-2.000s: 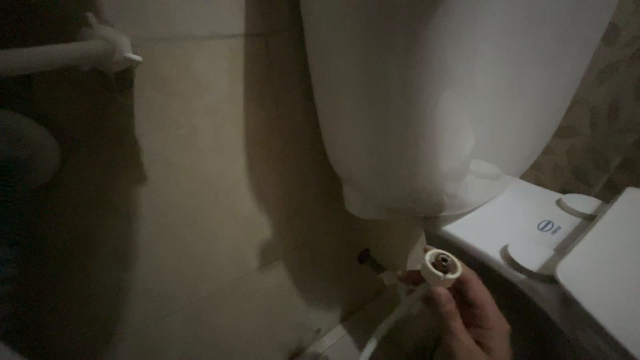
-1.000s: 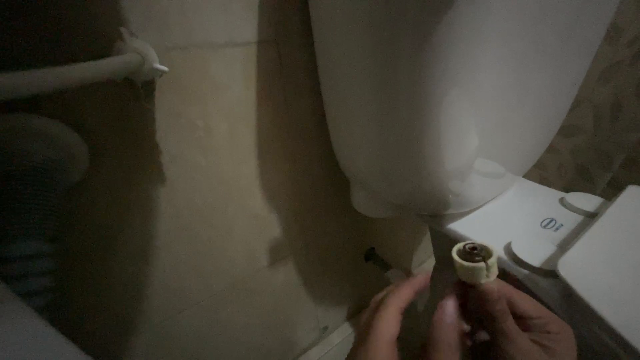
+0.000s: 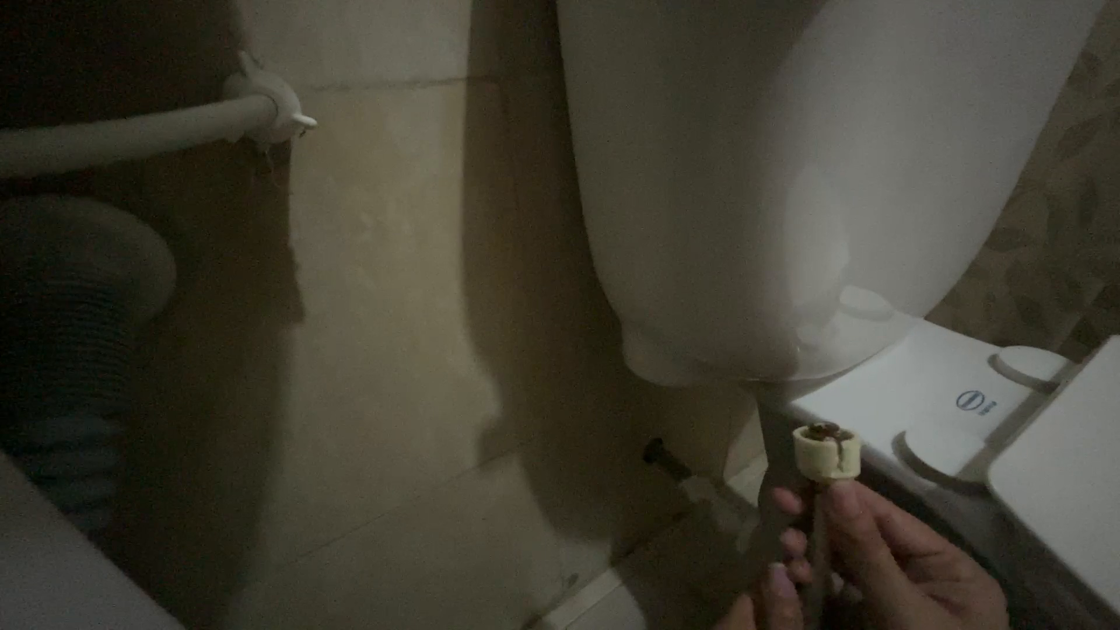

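Note:
A cracked, cream plastic coupling nut (image 3: 827, 455) with a rusty or brown centre tops a thin hose (image 3: 819, 547), upright at the lower right. Just under the nut, my right hand (image 3: 910, 560) pinches the hose between thumb and fingers. My left hand (image 3: 766, 604) shows only as fingertips at the bottom edge, close against the hose; its grip on it is hard to make out. Behind and left of the nut, a dark-ended pipe fitting (image 3: 669, 459) juts out low by the wall. Above hangs the white ceramic toilet tank (image 3: 717, 192).
The white toilet rim and seat hinges (image 3: 949, 402) lie right of my hands, beside the seat lid (image 3: 1067, 472). A white pipe with a flange (image 3: 262, 105) is at the upper left. Below it stands a ribbed grey-blue hose or duct (image 3: 61, 350). Beige tiles (image 3: 376, 350) fill the middle.
The nut has moved right from beside the low pipe fitting, and its crack now faces the camera. My left hand came into view one second ago and has since moved down beside the hose.

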